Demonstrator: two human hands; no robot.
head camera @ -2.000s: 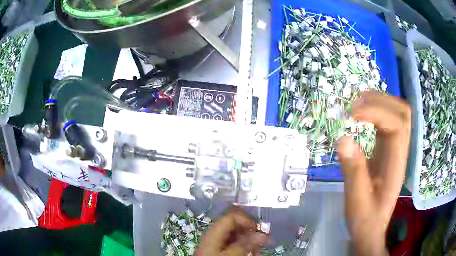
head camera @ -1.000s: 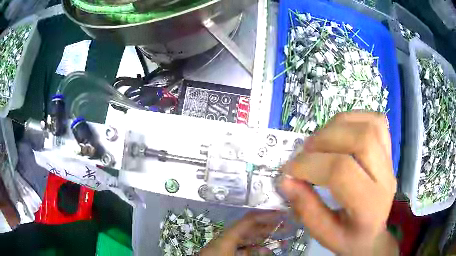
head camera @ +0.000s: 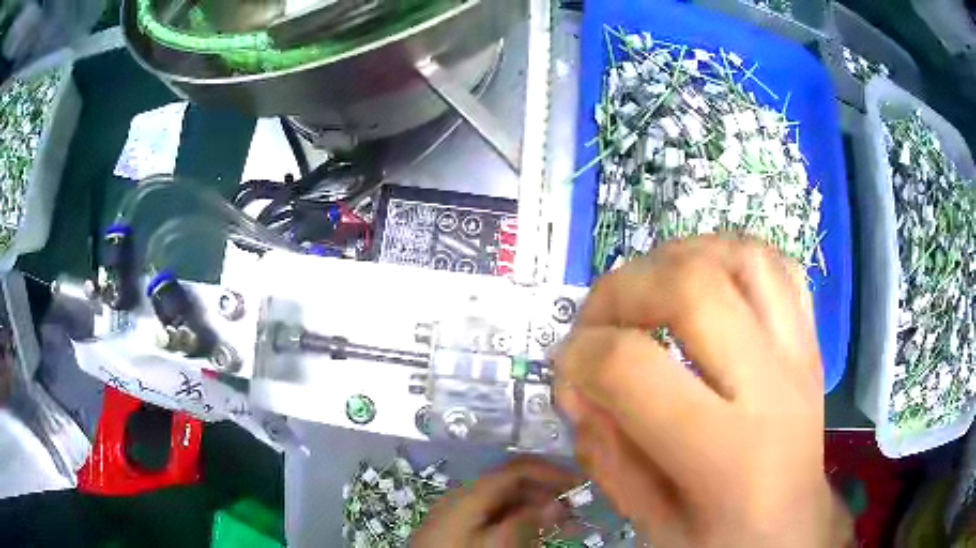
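Note:
The white fixture plate (head camera: 332,294) crosses the centre, with a clear block (head camera: 471,369) near its right end and a dark rod (head camera: 364,349) running into it. A small green piece (head camera: 521,369) shows in the block. My right hand (head camera: 696,375) is pinched at the block's right end, on a thin stemmed part that its fingers mostly hide. My left hand (head camera: 498,505) is curled low over the grey tray (head camera: 316,471). A white-headed part (head camera: 578,495) shows by its fingertips; whether it is held cannot be told.
A blue tray (head camera: 840,321) heaped with stemmed parts stands at right, beside a clear tub (head camera: 880,364). A steel bowl (head camera: 321,75) with green pieces, a pale rail (head camera: 538,161) and a dark controller (head camera: 444,230) are behind. Blue-collared fittings (head camera: 166,305) stand at left, a red stool (head camera: 139,439) below.
My right hand has come from the blue tray to the block's right end and moved slightly further left. My left hand stays low over the grey tray. The view has shifted slightly.

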